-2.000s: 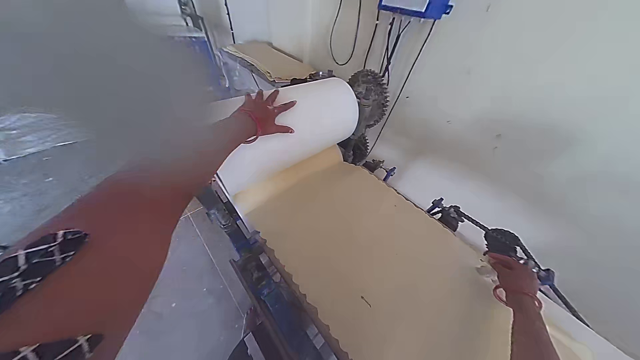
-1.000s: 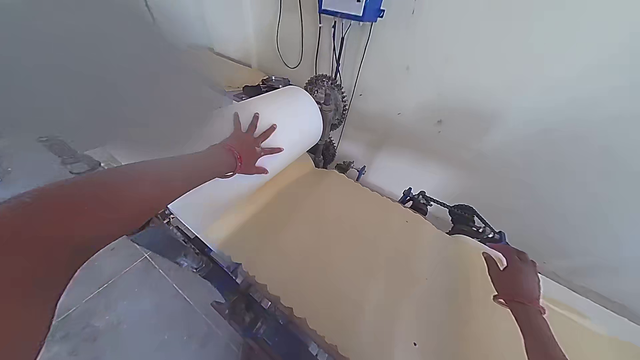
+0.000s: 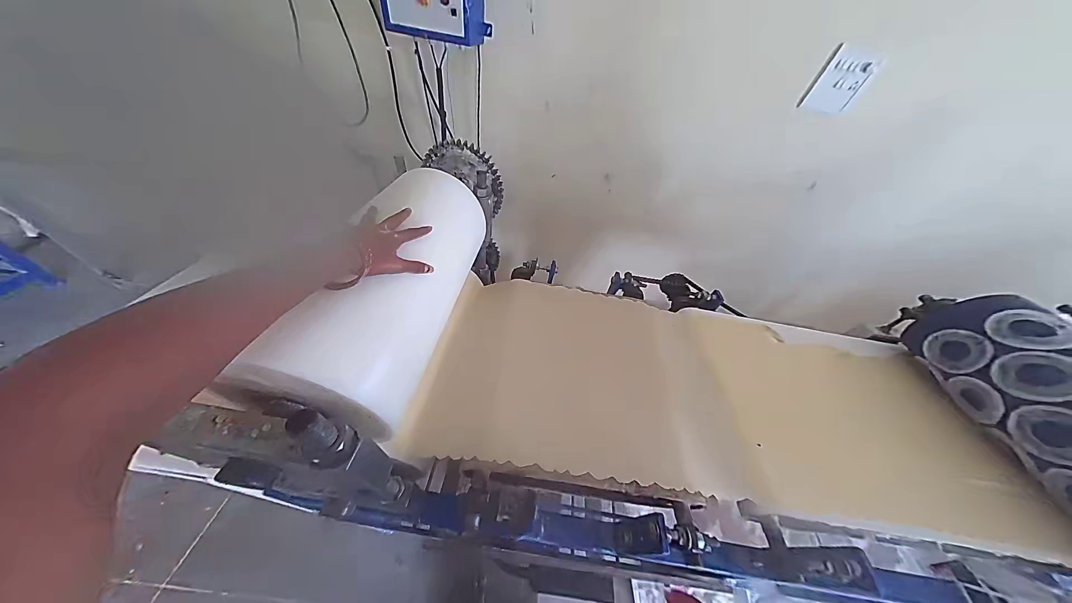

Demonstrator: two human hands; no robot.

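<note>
A large white roller (image 3: 402,318) lies across the left part of a machine. My left hand (image 3: 394,247) rests on its upper surface with the fingers spread, holding nothing. From the roller's right side a wide tan sheet (image 3: 569,377), wavy along its edges, stretches over the machine bed to the right. It has a crosswise ripple near its middle, and its far right part runs up to a sleeve or cloth (image 3: 997,360) in dark fabric with pale ring patterns. My right hand is not in view.
Toothed gears (image 3: 469,172) stand at the roller's far end, near the wall. Above them hangs a blue-framed control box (image 3: 435,18) with cables. Chain and bracket parts (image 3: 674,289) line the sheet's far edge. A blue machine frame (image 3: 569,528) with bearings runs along the near side.
The view has swung to the right. My right hand, earlier at the sheet's far edge, is out of view. My left hand is still on the roller.
</note>
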